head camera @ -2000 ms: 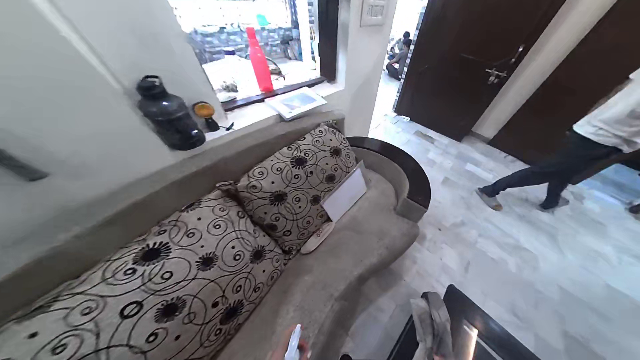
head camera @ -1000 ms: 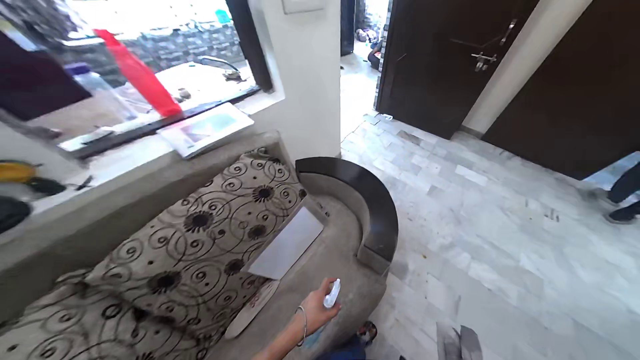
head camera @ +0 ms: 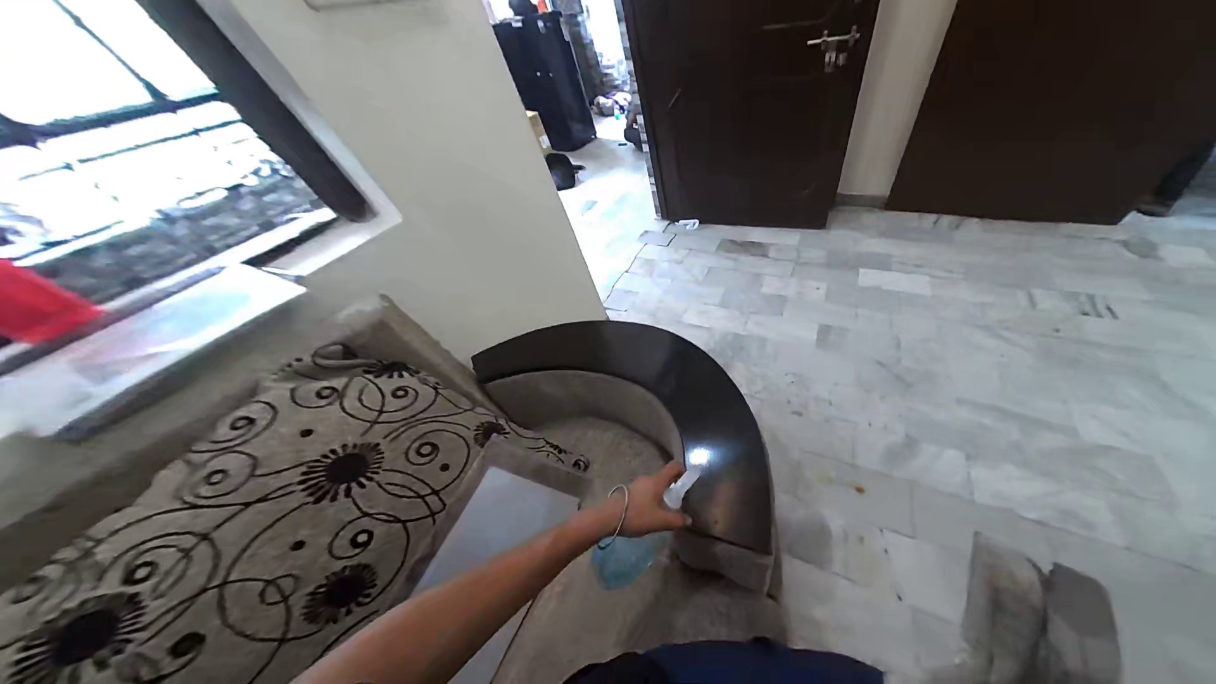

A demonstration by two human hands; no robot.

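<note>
My left hand [head camera: 655, 502], with a thin bracelet at the wrist, reaches in from the lower left and grips a small translucent white object [head camera: 680, 486], perhaps a bottle or tube. It is over the inner edge of the sofa's curved dark armrest top [head camera: 731, 418]. A bright spot of light shows on the armrest by the object's far end. Below the hand, a light-blue translucent thing [head camera: 627, 560] lies on the grey sofa seat [head camera: 655, 617]. A flat white panel or box [head camera: 499, 522] leans by the patterned cushion [head camera: 351, 465], partly behind my forearm. My right hand is out of view.
A window ledge at left holds a white flat item [head camera: 190, 318] and a red object [head camera: 38, 304]. Beyond the armrest are a marble-tiled floor [head camera: 950, 380], a dark door [head camera: 741, 114] and a doorway. Grey cloth-like material [head camera: 1035, 608] is at lower right.
My left hand with the white object has moved to the curved armrest; one second ago it was over the seat. The view has shifted toward the armrest and door.
</note>
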